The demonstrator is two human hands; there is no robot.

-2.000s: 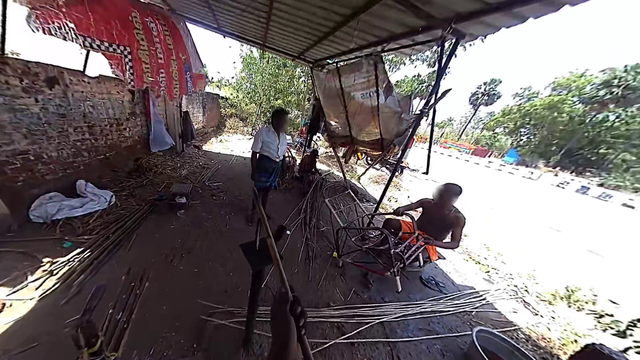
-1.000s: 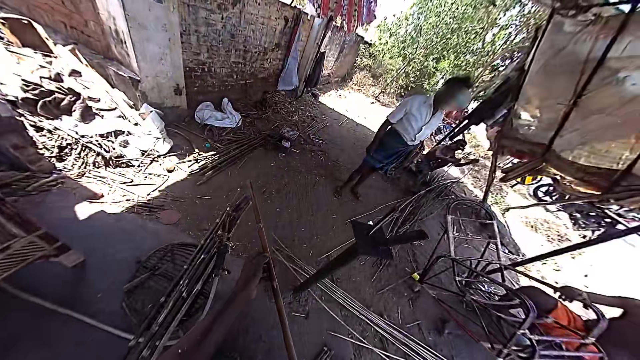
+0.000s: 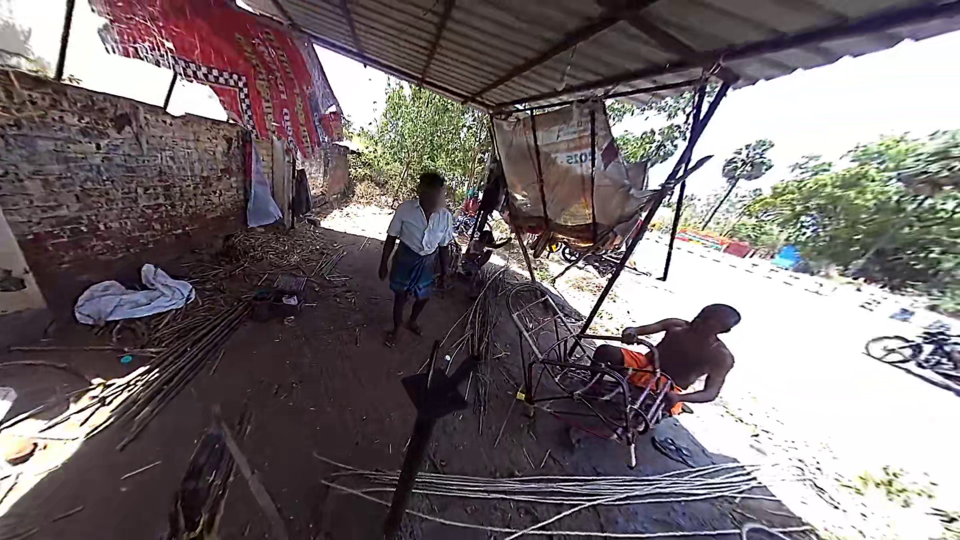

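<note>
Neither of my hands shows clearly in the head view. At the bottom left lies a dark bundle of sticks (image 3: 202, 484), with a single stick (image 3: 251, 476) slanting beside it; no hand can be made out on either. Near the bottom centre stands a dark post with a flat plate (image 3: 435, 394) at its top. Long pale canes (image 3: 585, 487) lie on the ground to its right. Beyond them, a seated co-worker in orange cloth has both hands at a curved frame of canes or rods (image 3: 570, 367).
A person in a white shirt (image 3: 420, 232) stands on the earth floor. Brown sticks (image 3: 180, 360) and a white cloth (image 3: 135, 296) lie by the brick wall (image 3: 112, 165). A slanted roof pole (image 3: 637, 232) rises behind the frame. Sandals (image 3: 673, 450) lie near the co-worker.
The person in the white shirt was bent over one second ago and now stands upright. My hand on a long cane, seen in both earlier frames, no longer shows. The view has swung widely.
</note>
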